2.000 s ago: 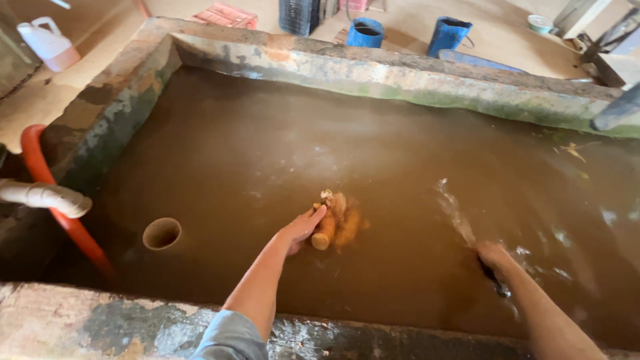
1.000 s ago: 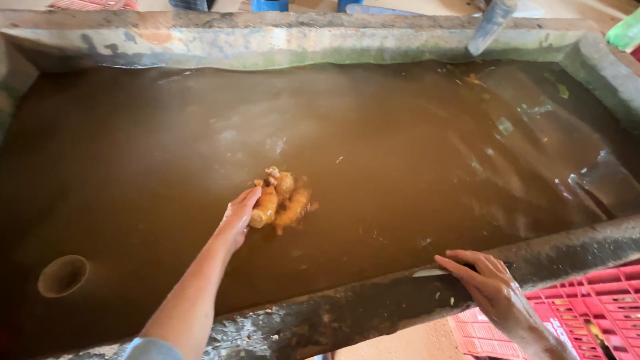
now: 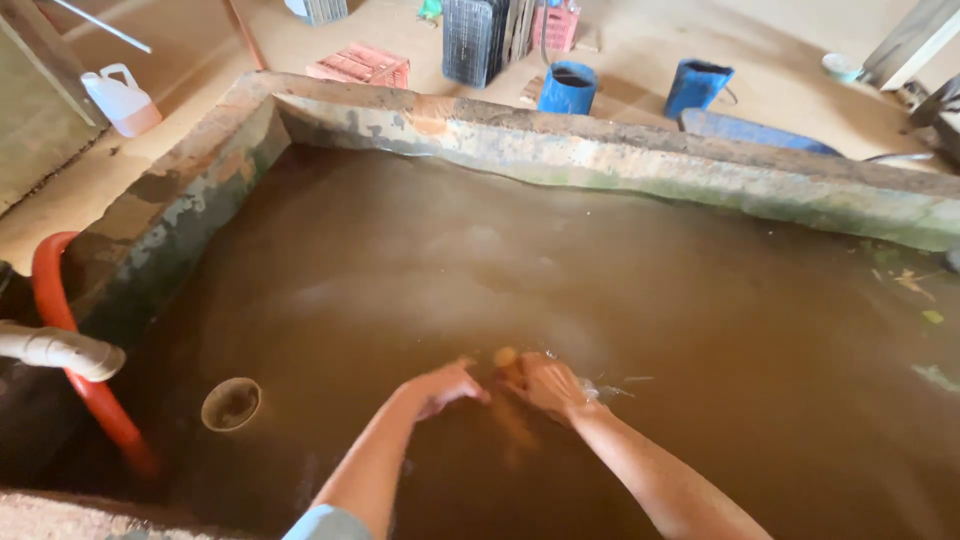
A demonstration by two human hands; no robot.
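Muddy brown water fills a concrete tank (image 3: 480,109) in the head view. Just under its surface, near the lower middle, lie orange-brown roots (image 3: 514,427), blurred by the water. My left hand (image 3: 448,386) is at their left, its fingers spread at the waterline and holding nothing that I can make out. On the other side my right hand (image 3: 544,382) is partly in the water with its fingers bent against the roots; a round orange end (image 3: 505,356) shows by its fingertips. Whether it grips them is hidden by the murk.
An upright pipe opening (image 3: 231,404) stands in the water at left, near an orange hose (image 3: 105,405) and a pale plastic pipe elbow (image 3: 67,352). Beyond the rim are blue containers (image 3: 568,88), black crates (image 3: 472,41), a pink crate (image 3: 364,66) and a jug (image 3: 122,101).
My right hand has moved from the tank's near rim to the roots. The roots, held up by my left hand before, are now lower in the water. The view has swung left.
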